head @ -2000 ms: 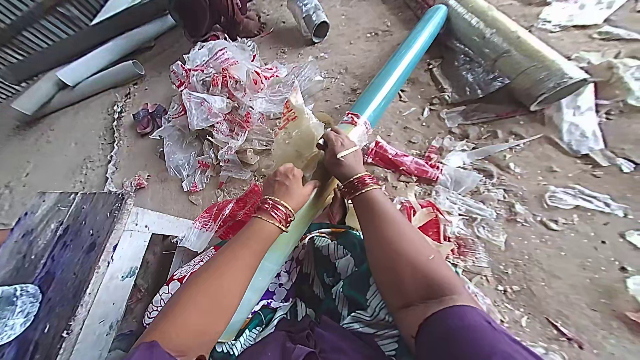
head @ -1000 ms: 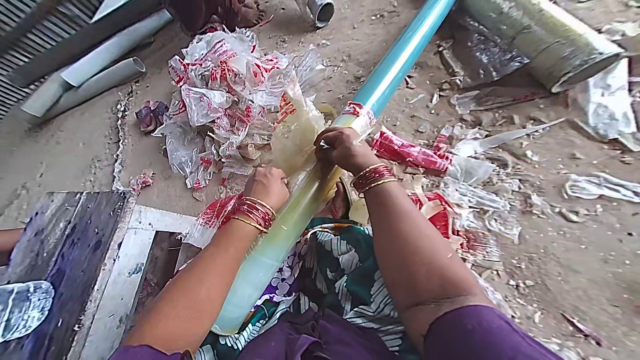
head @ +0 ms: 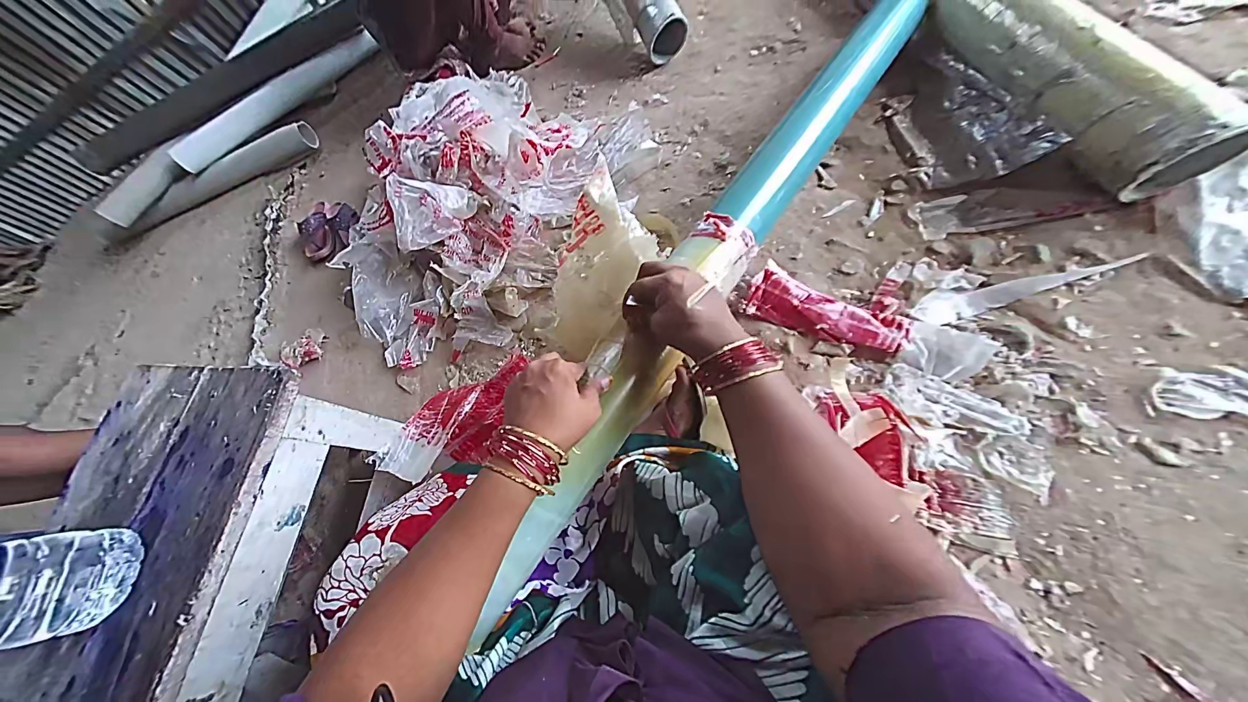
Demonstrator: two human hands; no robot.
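A long pale blue-green pipe or roll point(head: 824, 117) runs from my lap up to the top right, with a yellowish stretch in the middle and a band of red-printed plastic film point(head: 723, 234) around it. My left hand point(head: 556, 400) is closed at the pipe's left side, pinching what looks like clear film. Higher up, my right hand point(head: 682, 307) is closed on a yellowish plastic film point(head: 600, 273) with red print, which stands up from the pipe. Whether a tool is in either hand cannot be told. Both wrists wear bangles.
Crumpled red-printed plastic film point(head: 468, 185) is heaped beyond my left hand. A red wrapper point(head: 829, 312) and scraps lie at right. Grey pipes point(head: 258, 97) rest at upper left, a wide pipe point(head: 1092, 88) at upper right. A plastic bottle point(head: 68, 585) lies on a wooden board point(head: 185, 468). Another person's arm shows at left.
Between two seconds and one second ago my left hand moved down and left, away from my right hand; now it is a little nearer to it again. The yellowish film remains beside my right hand.
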